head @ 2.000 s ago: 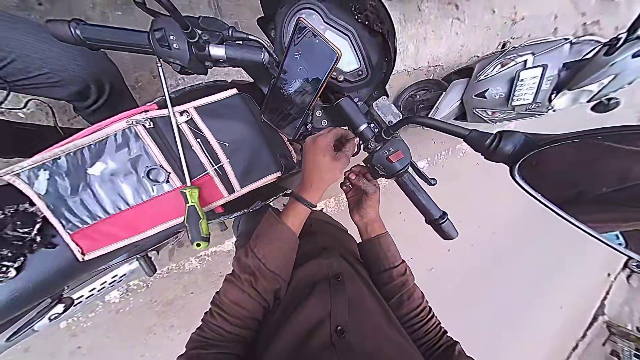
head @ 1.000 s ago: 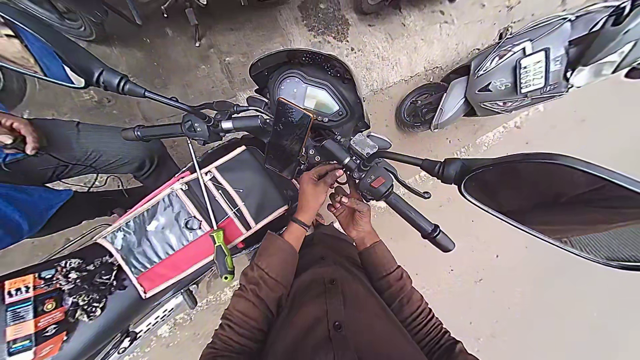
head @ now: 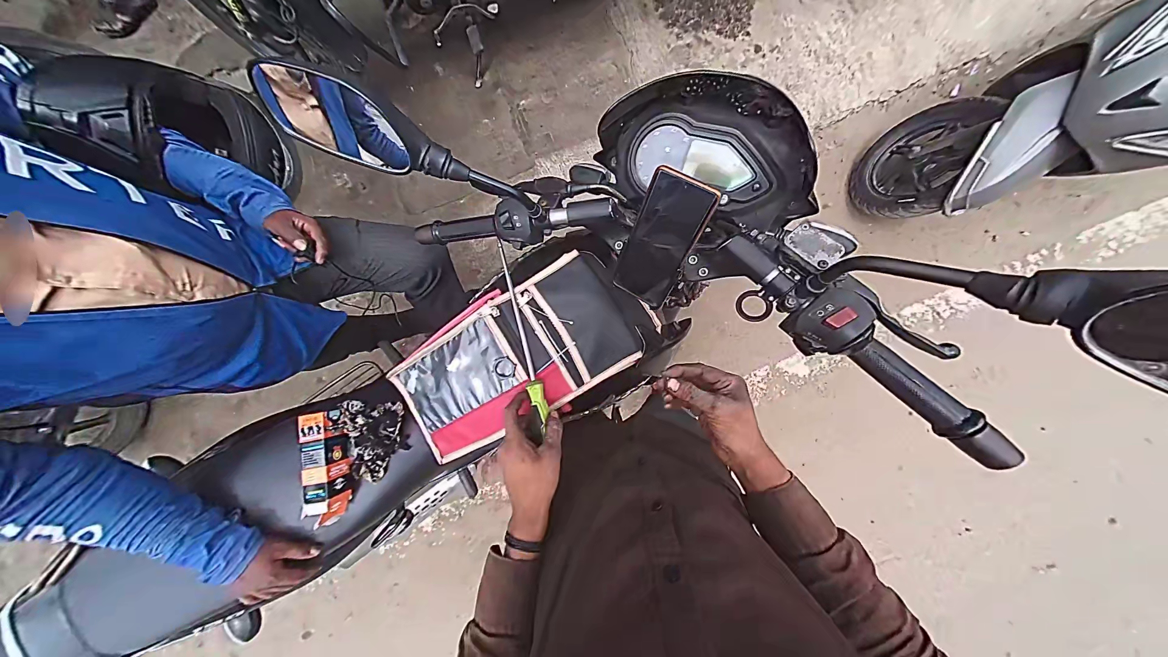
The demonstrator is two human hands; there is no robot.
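My left hand [head: 532, 465] grips the green handle of a long screwdriver [head: 537, 401], whose shaft lies across a red and black tool pouch [head: 584, 315] on the motorcycle's tank. Near the tank's edge my right hand [head: 721, 411] pinches something small and dark, too small to name. A metal ring [head: 753, 306] shows beside the right handlebar clamp. The right switch housing [head: 826, 318] with its red switch is above and right of my right hand. A smartphone [head: 668, 233] leans against the handlebar centre, below the instrument cluster [head: 693, 164].
A person in blue [head: 164, 301] stands across the motorcycle, one hand on its seat [head: 219, 484], the other holding thin dark wires. An orange and black packet strip [head: 326, 465] and a dark tangled bundle [head: 372, 438] lie on the seat. Mirrors [head: 333, 114] stick out both sides; a scooter [head: 1049, 128] stands upper right.
Both hands have left the right handlebar clamp. My left hand has moved to the screwdriver and taken its handle; my right hand has come down beside the tank. The other person's hand now rests on the seat.
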